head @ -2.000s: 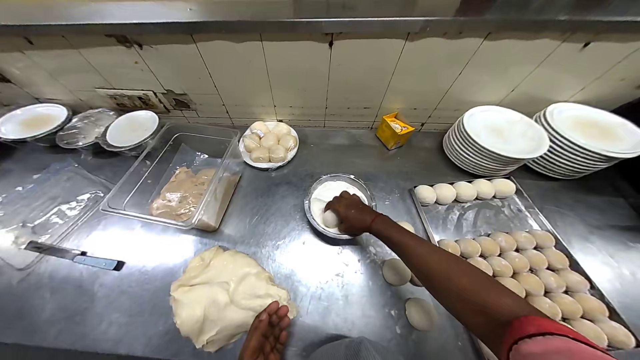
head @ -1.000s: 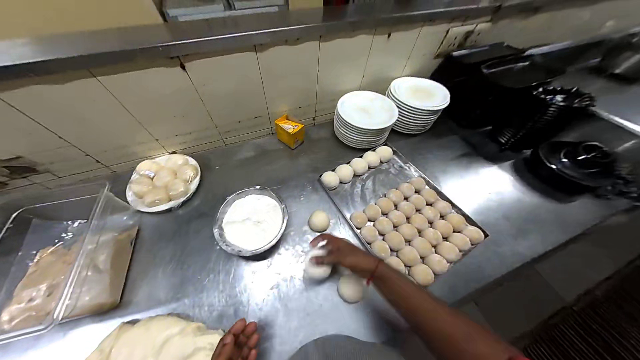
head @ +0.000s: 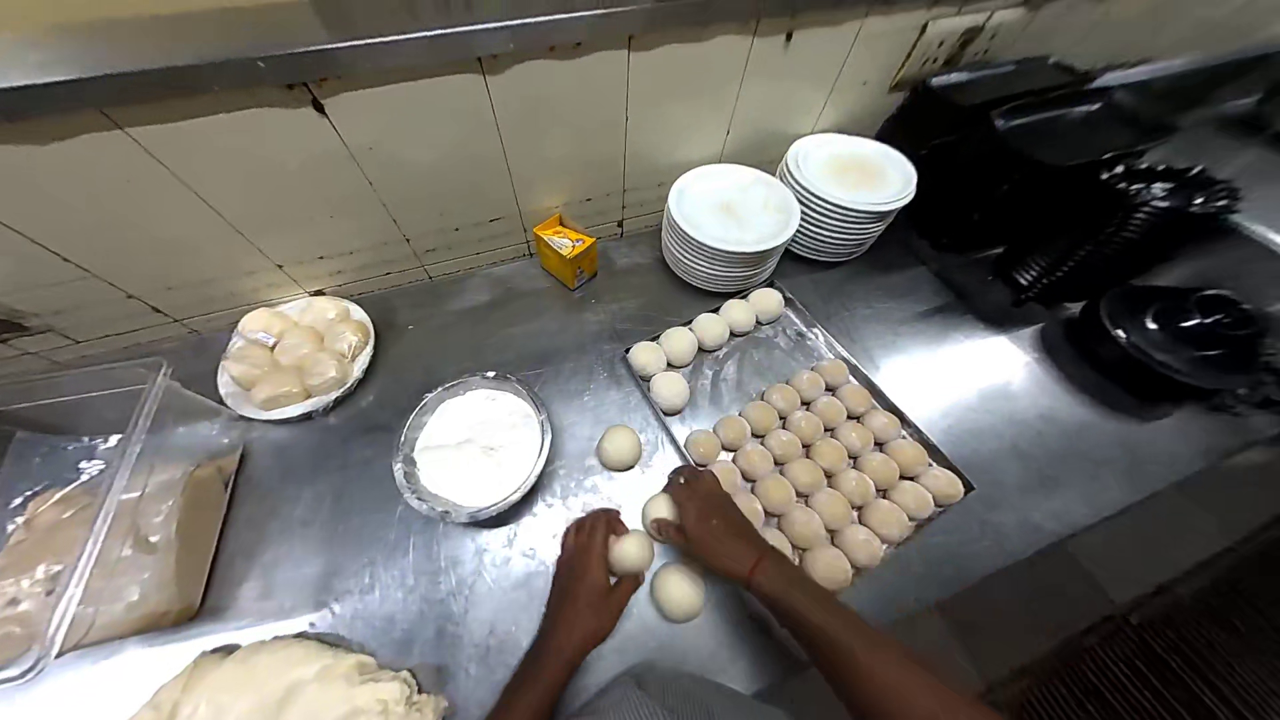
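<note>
My left hand (head: 590, 575) holds a pale dough ball (head: 631, 552) between thumb and fingers. Just right of it, my right hand (head: 708, 525) has its fingers around another dough ball (head: 660, 514). One loose ball (head: 678, 591) lies on the steel counter below the hands, and a second (head: 619, 447) lies above them. A metal tray (head: 735, 366) at the right carries a row of white balls along its far edge, one more white ball (head: 669, 392) in front, and rows of browner balls (head: 828, 455). Left of the hands is a metal bowl (head: 547, 440) of white flour.
A large dough mass (head: 290, 685) lies at the bottom left, near a clear plastic container (head: 150, 400) with brownish dough. Wrapped dough balls fill a plate (head: 230, 395). A yellow box (head: 567, 252), two stacks of plates (head: 733, 210) and black cookware (head: 1180, 335) stand farther back.
My left hand has moved from beside the dough mass to the loose balls and taken hold of one. A white ball now sits in front of the tray's far row. The view has swung right since the oldest frame.
</note>
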